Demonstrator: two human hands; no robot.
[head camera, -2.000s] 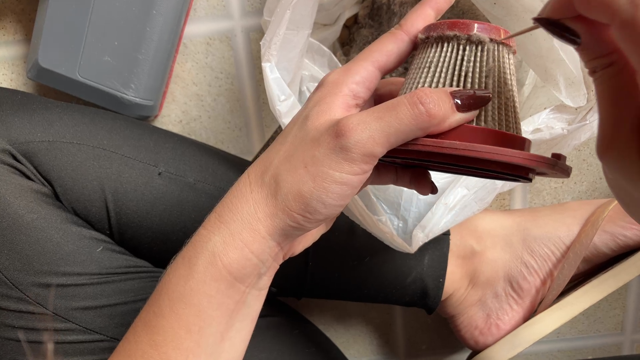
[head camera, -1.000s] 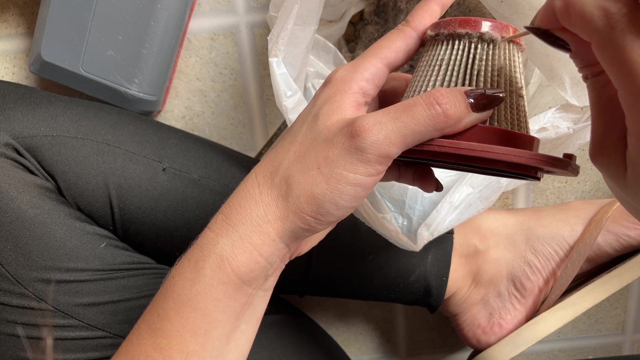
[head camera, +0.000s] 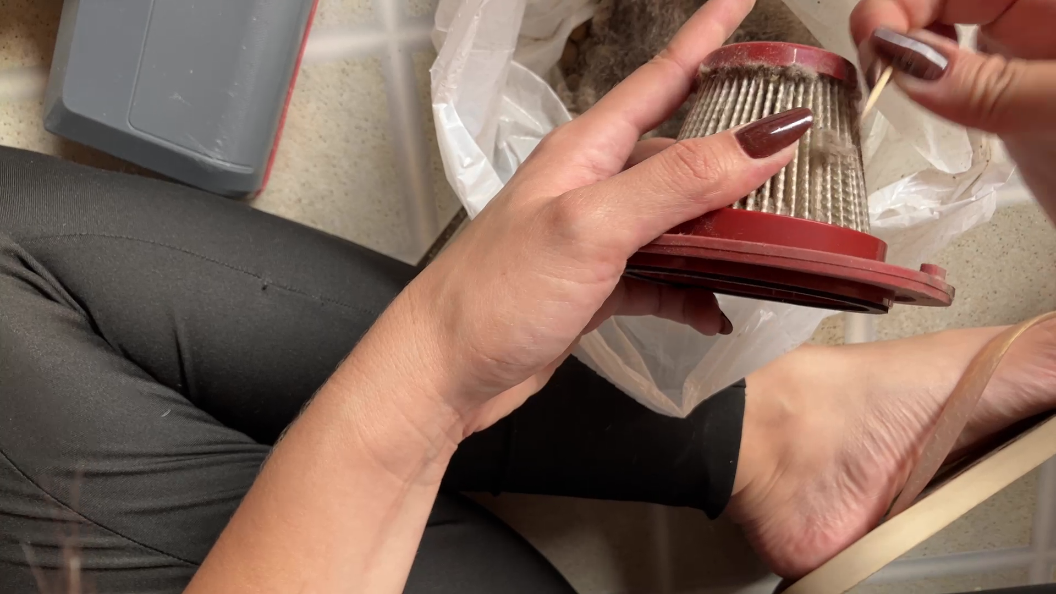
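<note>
My left hand (head camera: 569, 214) grips a cone-shaped pleated vacuum filter (head camera: 771, 148) with a red plastic cap and a wide red base, its narrow end up. Gray dust clings below the cap and on the pleats near the thumb. At the upper right, my right hand (head camera: 957, 74) pinches a thin wooden stick (head camera: 878, 91), whose lower end is beside the filter's right side. Whether the stick touches the pleats is unclear. Beneath and behind the filter lies an open translucent white plastic bag (head camera: 487, 124) with a clump of gray dust (head camera: 619, 49) in it.
A gray plastic housing with a red edge (head camera: 181, 91) rests on the tiled floor (head camera: 355, 124) at the upper left. My crossed legs in black leggings (head camera: 206, 305) fill the lower left. My foot (head camera: 833, 429) in a strapped sandal (head camera: 932, 503) is at the lower right.
The stick's tip has moved from the dusty rim under the cap to the filter's right side. A tuft of dust now shows on the pleats right of my left thumb.
</note>
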